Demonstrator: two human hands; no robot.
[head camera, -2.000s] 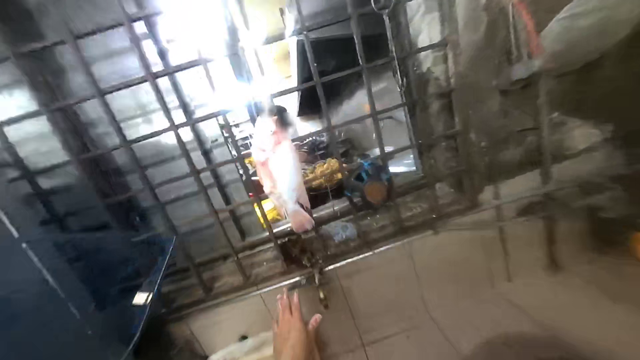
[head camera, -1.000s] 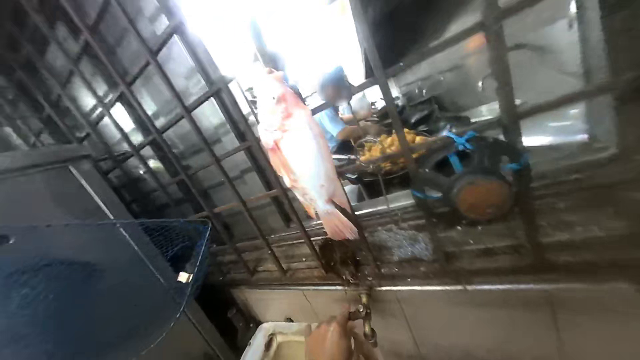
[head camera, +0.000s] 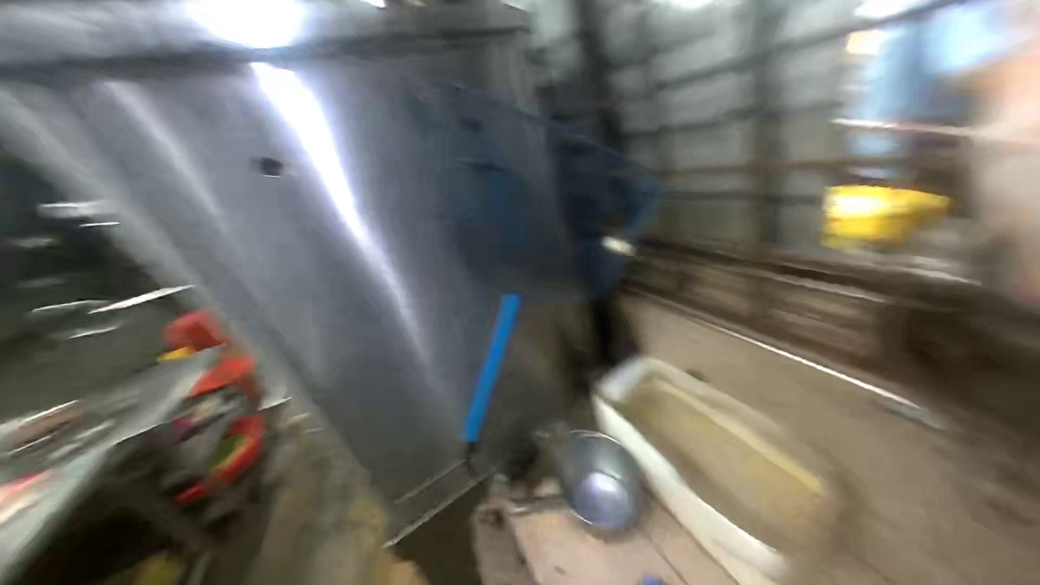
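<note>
Neither of my hands shows in the head view now. A pale trough-like container (head camera: 699, 463) stands low on the right of centre, against a tiled wall. Beside its left edge rests a round metal bowl (head camera: 601, 479) on a light surface. A blue net (head camera: 520, 187) hangs before a large grey metal panel (head camera: 268, 219). A blue stick-like handle (head camera: 491, 370) leans at the panel's lower right. At the right edge is a blurred pinkish shape (head camera: 1011, 171), too smeared to name surely.
Metal bars (head camera: 756, 122) run along the upper right, with a yellow object (head camera: 881, 215) among them. At lower left, red-orange plastic objects (head camera: 231, 406) sit by a table edge (head camera: 106, 455). The whole view is blurred.
The view has swung strongly to the left. A hand that was near the tap and the trough a second ago is out of frame.
</note>
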